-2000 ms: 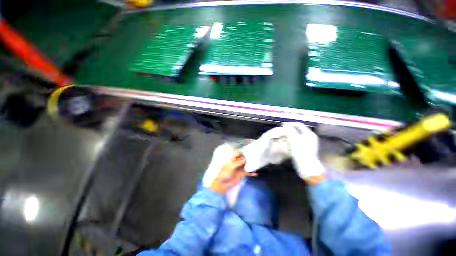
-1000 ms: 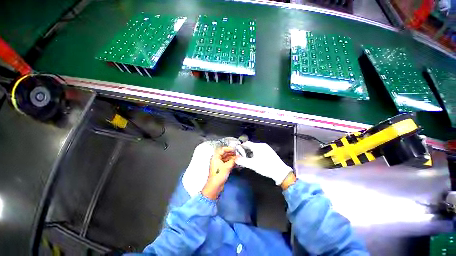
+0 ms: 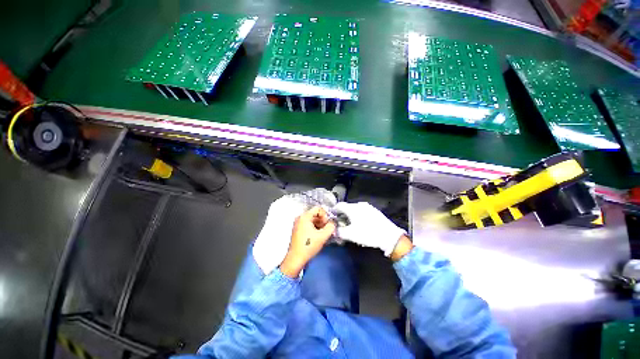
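My left hand [image 3: 307, 242] is bare, with its fingers bent and pinching the edge of a loose white knit glove [image 3: 272, 235]. The glove hangs beside and behind that hand, with a greyish patterned part at its top. My right hand [image 3: 372, 228] wears a white glove. Its fingertips meet the left fingers at a greyish part of the loose glove and pinch it. Both hands are above my lap, in front of the belt; the exact fingertip grip is partly hidden.
A green conveyor [image 3: 382, 105] carries several circuit boards [image 3: 309, 56] behind a silver-white rail [image 3: 281, 144]. A yellow-and-black striped unit [image 3: 523, 193] stands on the right steel bench [image 3: 491, 266]. A round black unit [image 3: 48, 135] is at left, above a dark metal frame [image 3: 144, 256].
Since the blurred oldest frame, the hands have come together and the loose glove has gone from between them to beside my left hand. Over the last second they have hardly moved.
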